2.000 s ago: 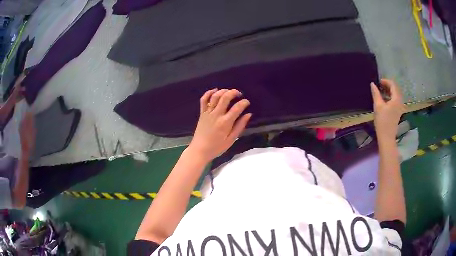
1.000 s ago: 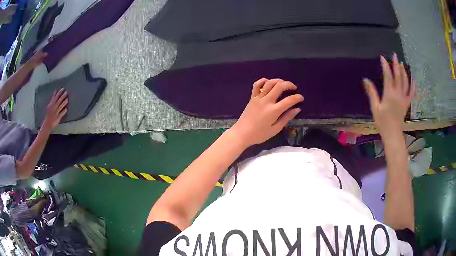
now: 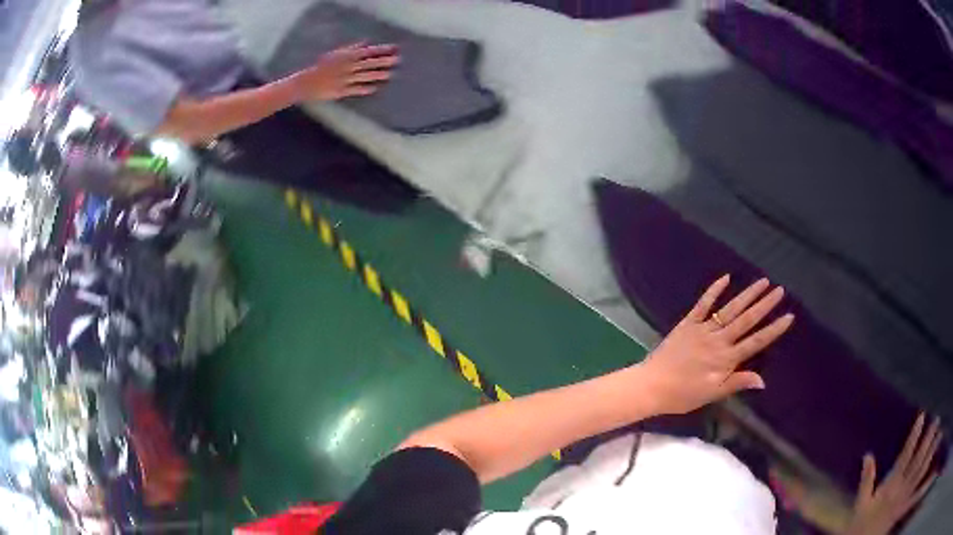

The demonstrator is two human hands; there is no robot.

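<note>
A purple cut panel point(image 3: 669, 246) lies along the near table edge, its pointed end towards the upper left. Dark grey panels point(image 3: 773, 157) lie beside it, further from me, with another purple panel point(image 3: 826, 73) beyond them. My left hand point(image 3: 711, 350) rests flat on the purple panel with its fingers spread, holding nothing. My right hand point(image 3: 899, 486) is at the lower right by the panel's other end, fingers apart and partly cut off by the frame.
A co-worker's hand point(image 3: 355, 73) lies on a small dark grey panel point(image 3: 434, 89) on the light table cover point(image 3: 564, 125). A heap of mixed cloth point(image 3: 94, 313) is at the far left. Black-and-yellow tape point(image 3: 428, 332) crosses the green floor point(image 3: 314, 366). Something red shows at the bottom.
The view has turned to the left and tilted. My left hand has gone from curled fingers to spread flat on the purple panel. The co-worker's second hand is no longer in view.
</note>
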